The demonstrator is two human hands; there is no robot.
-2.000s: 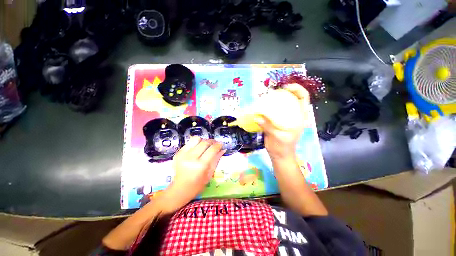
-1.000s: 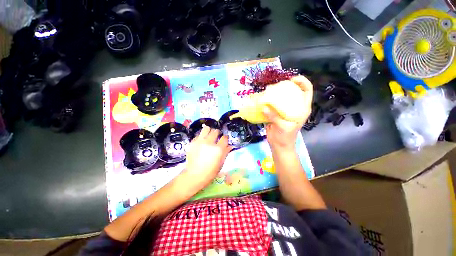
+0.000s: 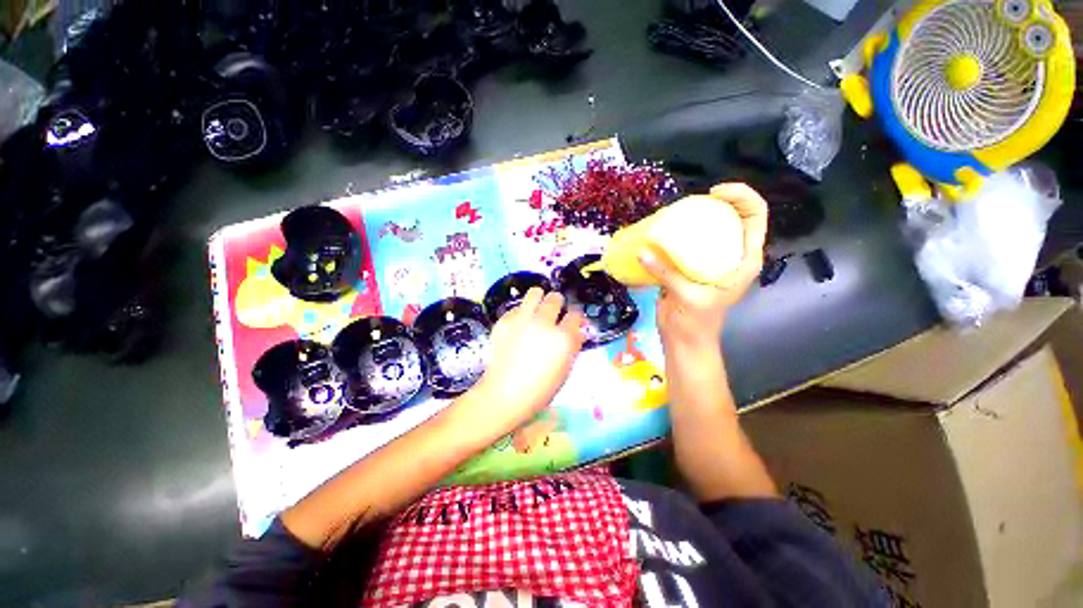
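A row of several glossy black housings lies across the illustrated mat. My left hand rests with its fingers on the second housing from the right, partly covering it; whether it grips anything is hidden. My right hand is closed around a pale yellow squeeze bottle, tilted with its nozzle pointing left, over the rightmost housing. Another black housing lies apart at the mat's upper left.
Red and dark wired parts are piled at the mat's upper right. Small black fittings lie right of my right hand. A black housing heap is beyond the mat, a fan and plastic bag at right, a carton below.
The view has shifted, so the mat appears lower left and turned. My left hand has moved one housing to the right along the row. The bottle nozzle is now over the rightmost housing.
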